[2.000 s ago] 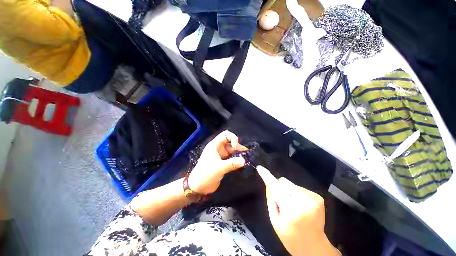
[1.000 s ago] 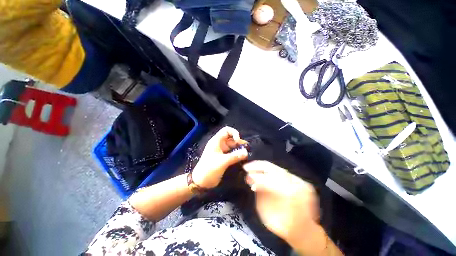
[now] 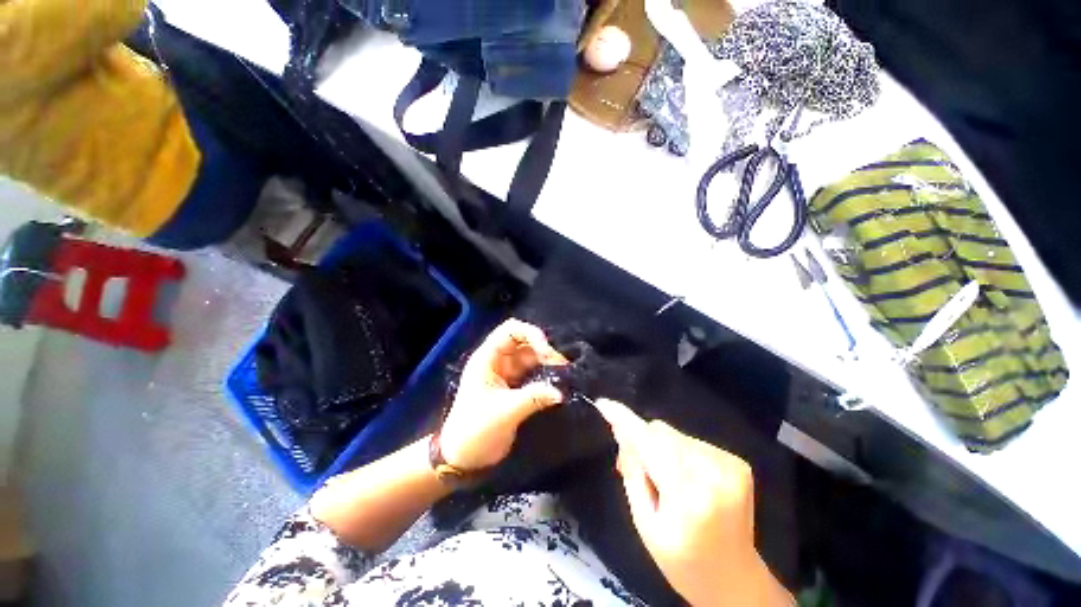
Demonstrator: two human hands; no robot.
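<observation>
A black garment (image 3: 616,356) lies over my lap, dark against the dark table side. My left hand (image 3: 492,401) pinches its gathered edge, with glittering black trim at the fingertips. My right hand (image 3: 682,492) is just to the right, thumb and index finger closed together and pointing at the trim. A tiny bright line, which looks like a needle (image 3: 589,401), shows at the right fingertips. No thread can be made out.
On the white table lie black-handled scissors (image 3: 752,199), a silver chain heap (image 3: 806,59), a striped cloth (image 3: 948,296), a brown tray (image 3: 611,95) and a denim bag (image 3: 522,48). A blue basket (image 3: 279,441) of black garments stands on the floor. A person's yellow sleeve (image 3: 101,119) is upper left.
My right hand moved away from the left hand and then came back beside the trim, fingers pointing at it. My left hand keeps its pinch. The view has shifted slightly.
</observation>
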